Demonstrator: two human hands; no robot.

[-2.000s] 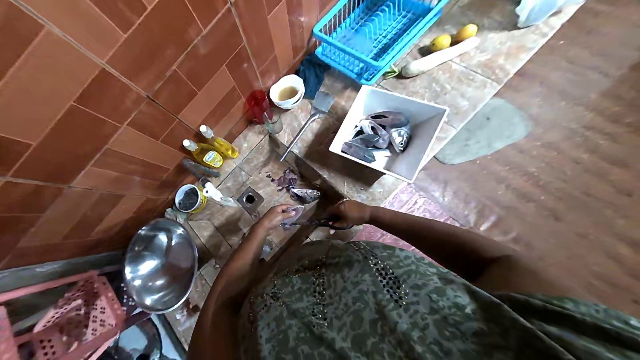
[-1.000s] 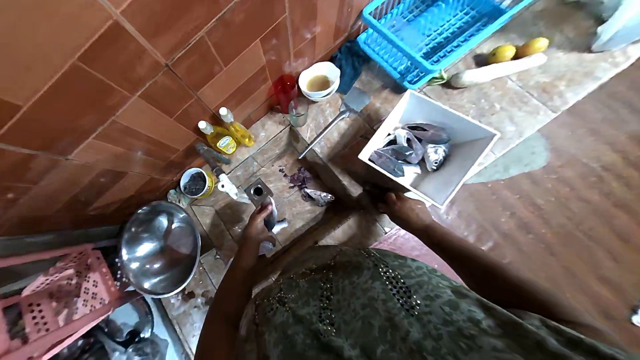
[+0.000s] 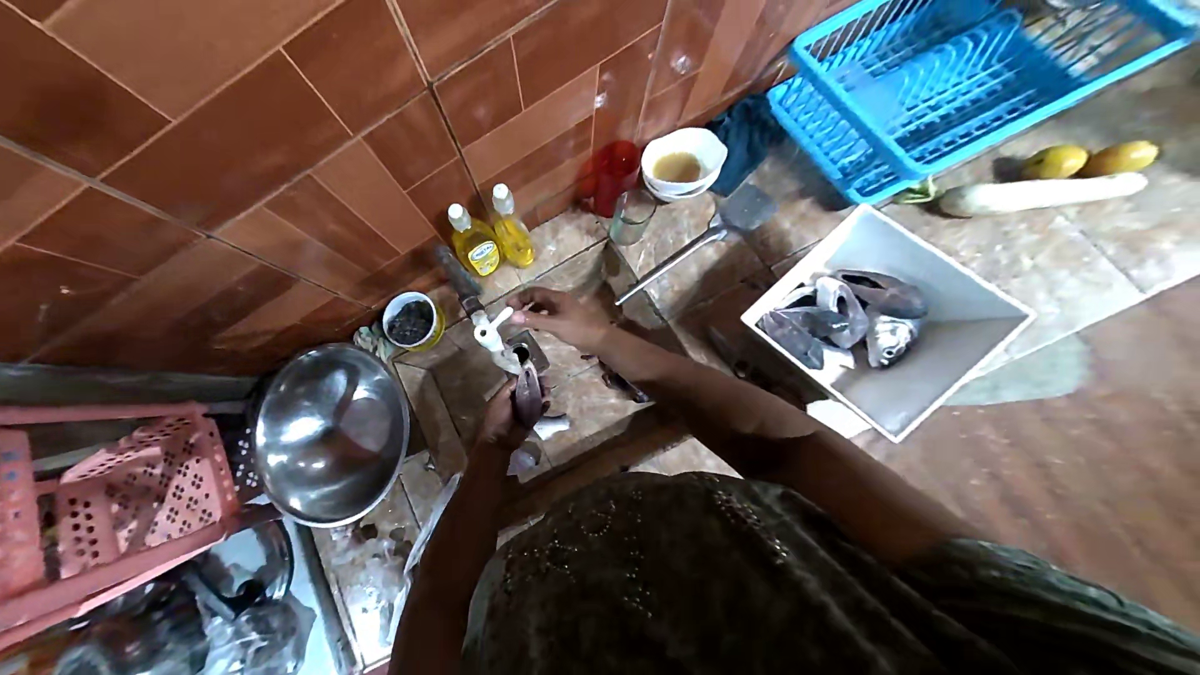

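My left hand [image 3: 506, 412] holds a piece of fish [image 3: 528, 394] under the spout of the white plastic faucet [image 3: 489, 336], low over the tiled sink [image 3: 586, 403]. The fingers of my right hand [image 3: 553, 314] are at the faucet's lever handle; whether they close round it is hard to tell. Dark scraps lie in the sink beneath my right forearm, partly hidden by it. To the right, a white square container [image 3: 947, 319] holds several cut fish pieces [image 3: 825, 314] and a fish head [image 3: 891, 339].
Two yellow soap bottles [image 3: 476, 246], a tub [image 3: 412, 321], a drinking glass [image 3: 633, 217], a red cup [image 3: 616, 176], a white bowl [image 3: 684, 161] and a spatula [image 3: 680, 258] line the wall side. A steel bowl [image 3: 330, 433] and pink basket [image 3: 141, 497] stand left, a blue dish rack [image 3: 937, 103] upper right.
My right hand has moved from beside the white container to the faucet handle. My left hand has moved from the sink's near side to below the spout. The dark-handled tool seen two seconds ago is out of my hands.
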